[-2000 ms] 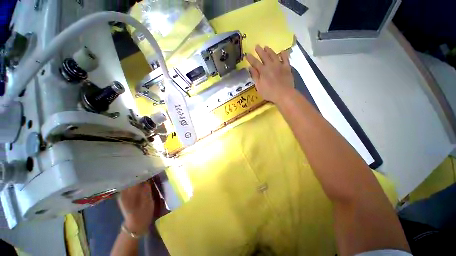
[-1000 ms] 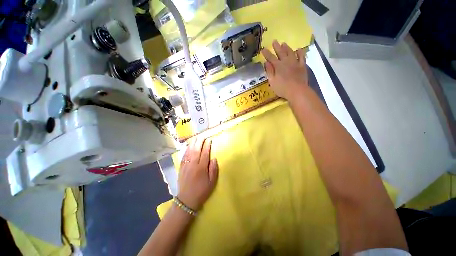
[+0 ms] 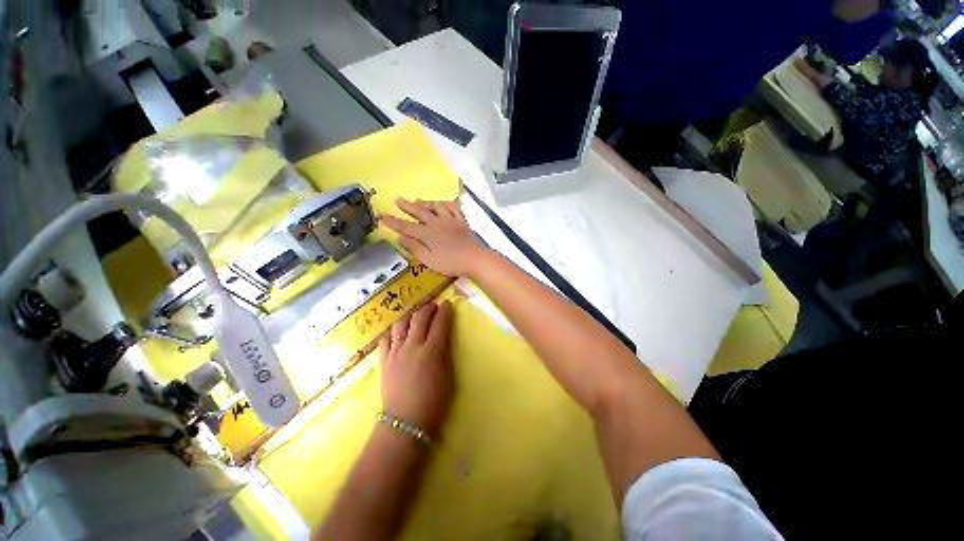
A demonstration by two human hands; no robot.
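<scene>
A large yellow fabric panel point(image 3: 497, 423) lies below the needle area, its upper edge along the orange-yellow marked guide point(image 3: 386, 303). My left hand point(image 3: 420, 365), with a beaded bracelet, lies flat on the panel near that edge, fingertips at the guide. My right hand point(image 3: 436, 238) lies flat at the guide's far right end, fingers spread, beside the small metal bracket mechanism point(image 3: 338, 224). A yellow piece point(image 3: 391, 169) lies beyond it. The white lamp head point(image 3: 254, 365) hangs over the guide. The needle point is lost in glare.
The machine head point(image 3: 85, 476) fills the lower left. A crumpled clear plastic bag point(image 3: 201, 180) lies behind the mechanism. A dark screen point(image 3: 552, 95) stands on the white table point(image 3: 624, 264), with a dark strip point(image 3: 436, 122) near it. A person point(image 3: 883, 111) is at the far right among yellow pieces.
The view has swung right and up. My left hand came from under the machine head onto the panel, then moved right along its edge towards my right hand. My right hand stays at the guide's end.
</scene>
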